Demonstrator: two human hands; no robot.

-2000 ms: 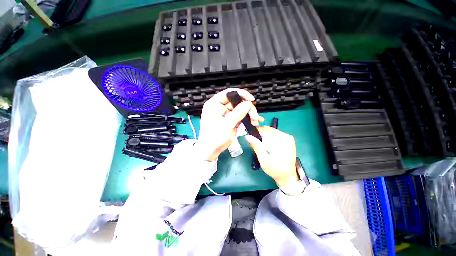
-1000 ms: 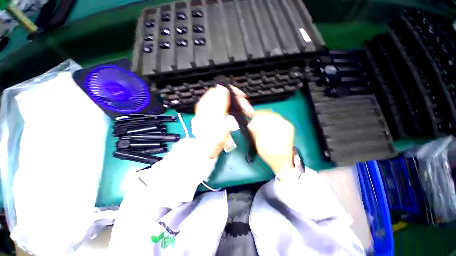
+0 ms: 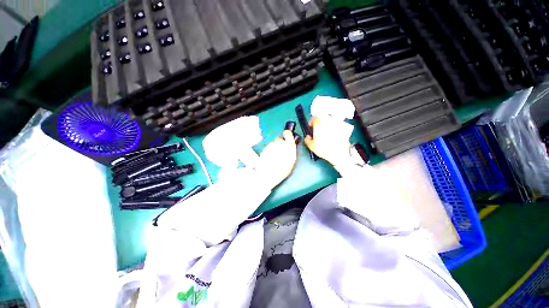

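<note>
My left hand (image 3: 282, 159) is closed around a short-looking black tube (image 3: 291, 127); its end shows above the fingers and the rest is hidden. My right hand (image 3: 328, 143) is just to the right, its fingertips at a thin black piece (image 3: 302, 118) that slants over the green mat. Whether they grip it or only touch it cannot be told. A crumpled white wipe (image 3: 233, 142) lies left of my left hand. Another white wipe (image 3: 332, 108) is just above my right hand.
Loose black pieces (image 3: 150, 175) are piled below the purple fan (image 3: 99, 129). The large slotted tray (image 3: 210, 36) stands on stacked trays behind. A smaller slotted tray (image 3: 400, 105) is at right, above a blue crate (image 3: 460, 225). White sheet (image 3: 66, 222) with clear plastic at left.
The view has turned and shifted right. My hands have moved apart and lower over the mat; the black piece between them is no longer held across both. The white wipes now show.
</note>
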